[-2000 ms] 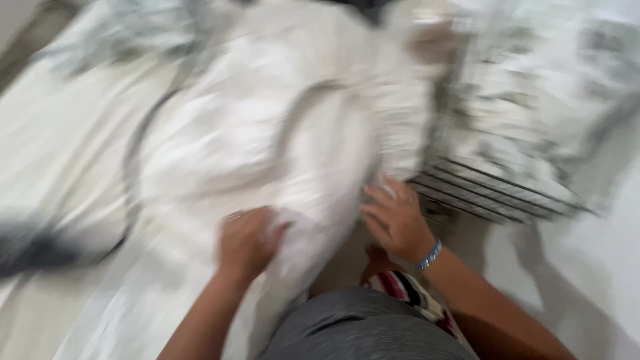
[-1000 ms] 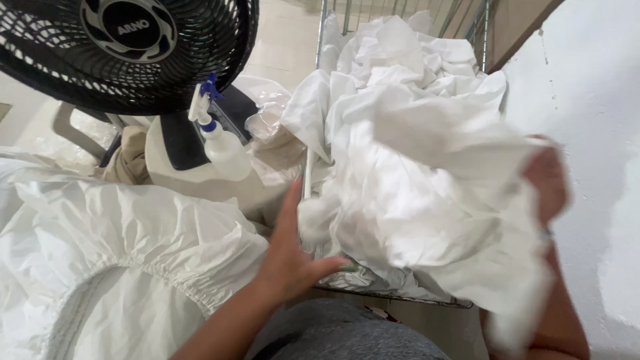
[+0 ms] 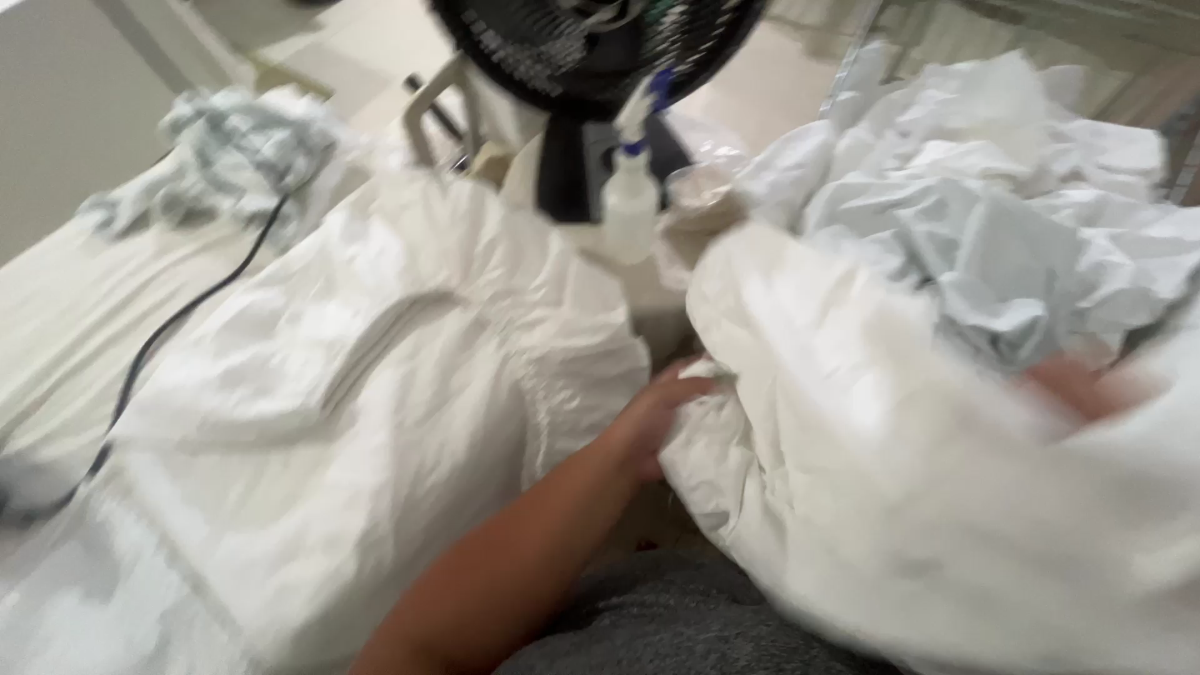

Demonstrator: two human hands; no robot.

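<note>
My left hand (image 3: 670,412) grips the gathered edge of a large white cloth (image 3: 844,469), which spreads over the lower right of the head view. My right hand (image 3: 1087,384) is blurred behind the raised part of this cloth, and its fingers are too unclear to read. To the left, a white fitted sheet with an elastic edge (image 3: 450,394) lies spread over a padded surface. Behind the held cloth, a pile of crumpled white and pale grey cloths (image 3: 994,216) fills a wire basket (image 3: 848,61).
A black fan (image 3: 600,56) stands at the back, with a white spray bottle with a blue trigger (image 3: 630,202) before it. A dark cord (image 3: 178,319) runs over the fabric at left, near a crumpled pale cloth (image 3: 244,150).
The view has swung left. A second ago my left hand was spread beside the basket; now it is closed on the white cloth, which has come nearer, away from the pile.
</note>
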